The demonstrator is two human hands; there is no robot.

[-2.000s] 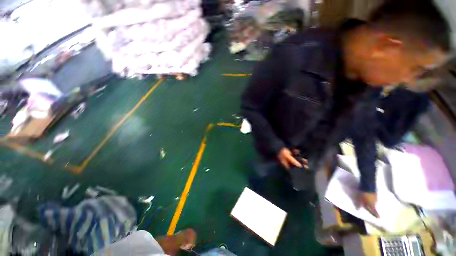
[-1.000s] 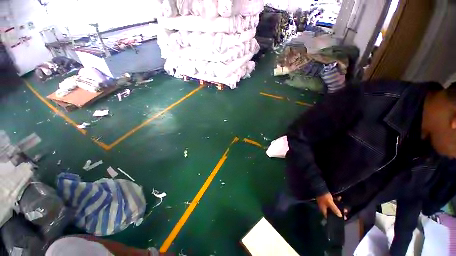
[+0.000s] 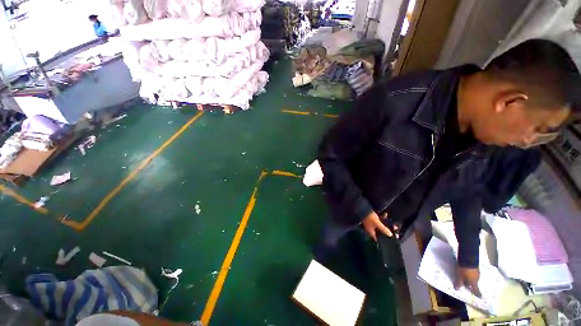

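A pale rectangular top (image 3: 329, 294) with a brown edge stands low at the bottom centre. White papers (image 3: 439, 270) and pink sheets (image 3: 540, 234) lie on the desk at the right; another person's hand (image 3: 469, 280) rests on the white papers. A brownish shape (image 3: 150, 318) beside a pale rounded thing (image 3: 107, 320) is cut off by the bottom edge; it may be my left hand or arm, but I cannot tell. My right hand is not in view.
A person in a dark jacket (image 3: 398, 137) leans over the desk, the other hand at a small black object. A striped sack (image 3: 102, 291) lies on the scrap-littered green floor (image 3: 191, 235). White rolls (image 3: 197, 57) are stacked behind, with fabric heaps (image 3: 337, 63) further right.
The view swung left, then back right, so the desk and papers show more fully again. The brownish shape at the bottom left shows less. The person still leans over the desk.
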